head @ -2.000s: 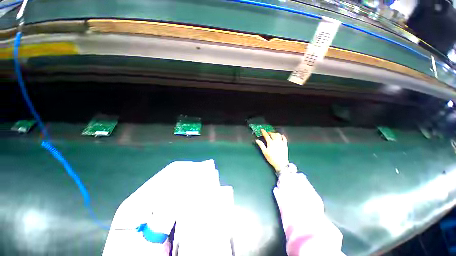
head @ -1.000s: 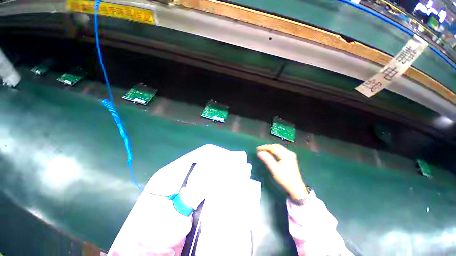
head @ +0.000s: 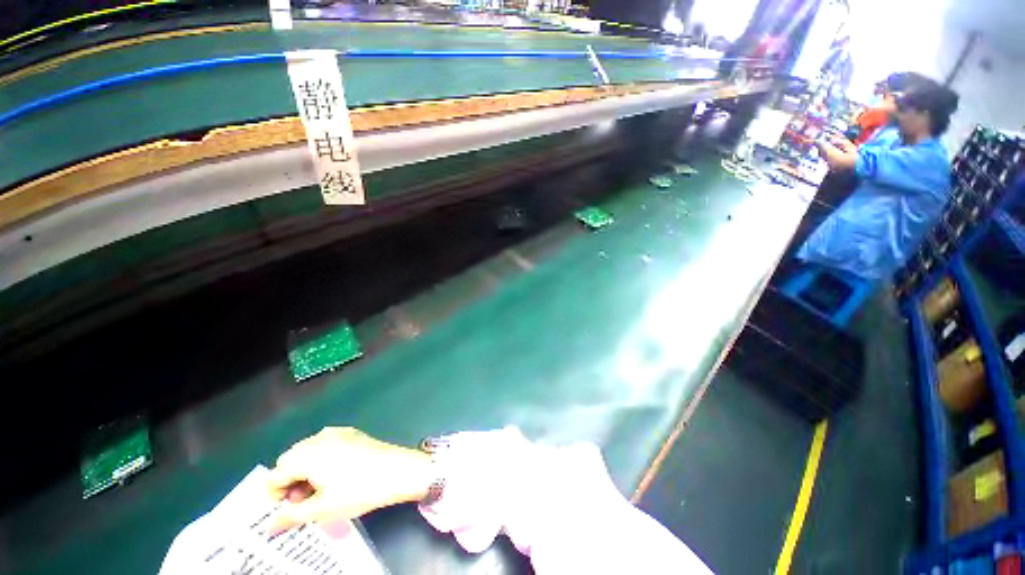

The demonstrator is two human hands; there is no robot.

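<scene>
My right hand (head: 343,481) comes in from the lower right in a pale sleeve, with a dark band at the wrist. Its fingers are curled, thumb and fingertips close together, over a white sheet (head: 309,555) with rows of small dark marks at the bottom edge. Whether they pinch the sheet or a tiny piece is unclear. My left hand is not in view. One green circuit board (head: 326,352) lies beyond my hand on the dark strip, and another (head: 117,459) lies at the left.
A farther green board (head: 593,218) lies on the strip. A white tag (head: 326,129) hangs from the wood-edged rail (head: 450,129). A person in blue (head: 888,202) is at the upper right, by the far end of the green work surface (head: 506,354). Blue shelving (head: 927,388) holds boxes.
The view has swung right along the line, showing the person and shelving. My right hand has moved from near the boards to over the white sheet. My left wrist strap and sleeve have left view.
</scene>
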